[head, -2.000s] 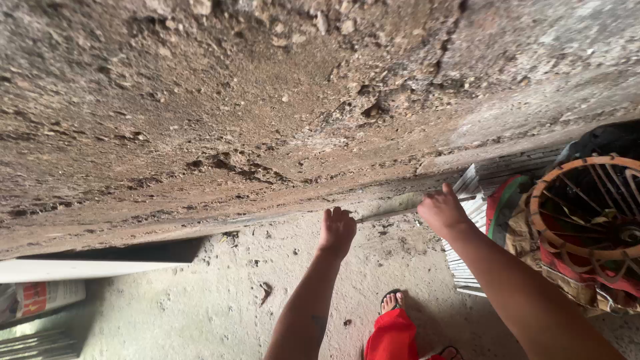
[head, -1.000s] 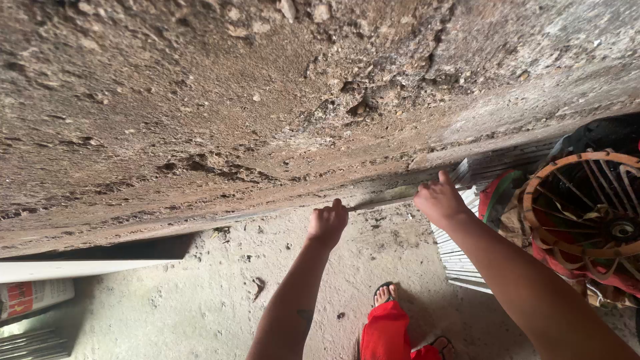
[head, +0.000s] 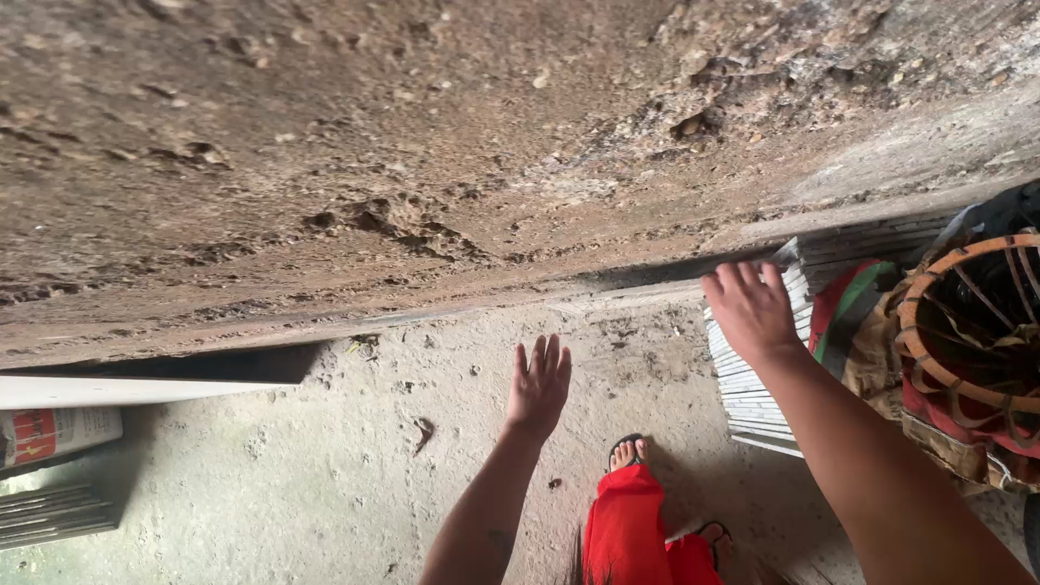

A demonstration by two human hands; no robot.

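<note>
My left hand [head: 539, 386] hangs over the concrete floor [head: 325, 463] with its fingers apart and nothing in it. Up and to the right, my right hand [head: 751, 313] is spread with nothing visible in its fingers, over the near end of a stack of flat tiles [head: 756, 406]. A long pale slab or board [head: 634, 301] lies along the foot of the rough wall [head: 406, 162], between and beyond my hands; its right end is hidden behind my right hand.
At right, a round basket [head: 922, 325] of cane or wood rests on sacks [head: 873, 357]. At left are a white panel [head: 146, 394], a printed bucket or bag [head: 81, 431] and another tile stack [head: 53, 516]. My sandalled feet [head: 626, 455] stand below my hands.
Both hands held the pale strip by the wall; now they have let go and their fingers are spread. The left hand has moved away from the wall.
</note>
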